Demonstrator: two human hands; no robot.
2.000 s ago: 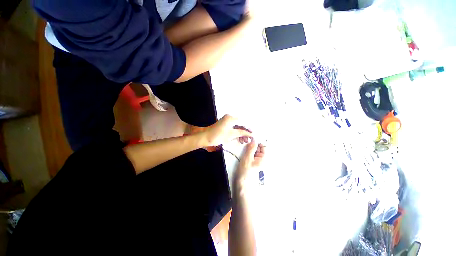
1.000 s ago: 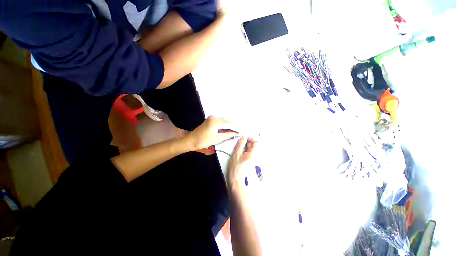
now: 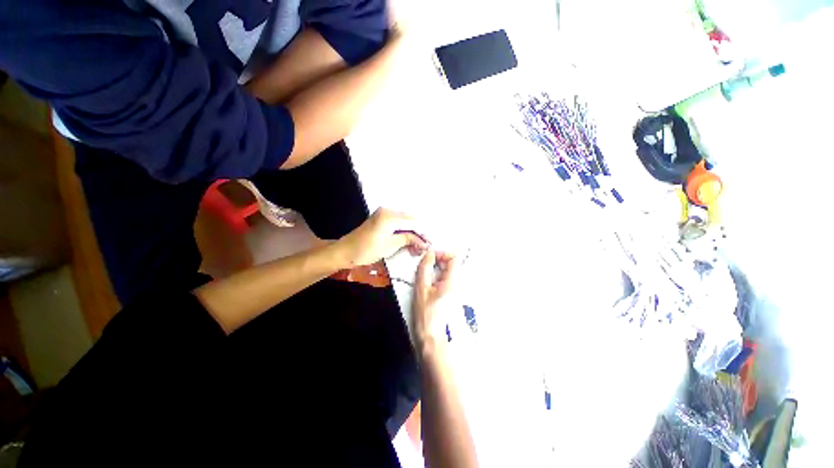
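My left hand (image 3: 379,239) is above the table's near edge, its thumb and fingertips pinched on a hair-thin wire lead. My right hand (image 3: 432,285) comes up from the bottom, its fingertips meeting those of the left and also closed on the lead. A dark stretch of the thin lead (image 3: 400,281) shows at the table edge beside my right hand. The ends between the fingertips are too small and overexposed to make out. Small harness pieces with dark blocks (image 3: 470,317) lie just beyond my right wrist; another small dark-blue piece (image 3: 548,399) lies farther down.
White tabletop (image 3: 512,274); smartphone (image 3: 475,58); coloured harness bundle (image 3: 569,137); grey-white cables (image 3: 654,288); black ring (image 3: 666,146); orange round item (image 3: 703,186); green stick-like tool (image 3: 722,90); bagged stock (image 3: 713,420). Another person's forearm (image 3: 338,110) rests at the upper table edge. Red stool (image 3: 229,208).
The view has shifted, so the table items sit farther left and slightly higher than two seconds ago. My hands stay fingertip to fingertip; my right fingers look more closed.
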